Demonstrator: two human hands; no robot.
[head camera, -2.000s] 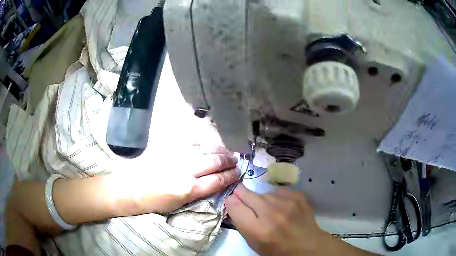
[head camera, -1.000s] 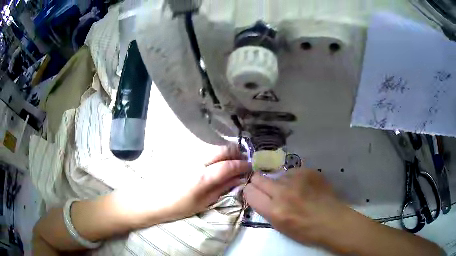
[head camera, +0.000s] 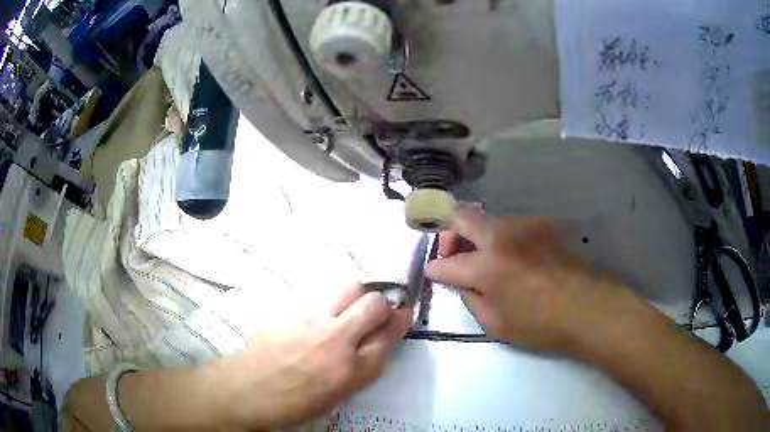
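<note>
Striped cream lining (head camera: 160, 270) lies in bulky folds at the left. Its part near the machine is washed out by lamp glare. My left hand (head camera: 346, 346) pinches a fabric edge with a small dark curved part (head camera: 387, 293), in front of the machine head. My right hand (head camera: 528, 283) is beside the cream block (head camera: 429, 209); its thumb and forefinger are at a narrow dark strip or edge (head camera: 429, 270) running toward me. Whether they grip it is unclear. The needle and presser foot cannot be made out.
The off-white machine head (head camera: 498, 76) fills the top centre, with a white knob (head camera: 350, 35). The dark lamp (head camera: 207, 143) hangs left. Black-handled shears (head camera: 718, 270) lie right, below a handwritten paper (head camera: 658, 76). Khaki cloth (head camera: 135, 126) lies at the upper left.
The view has shifted, so the machine sits higher and further left. My left hand has moved toward me, away from my right hand. My right hand is now up beside the cream block.
</note>
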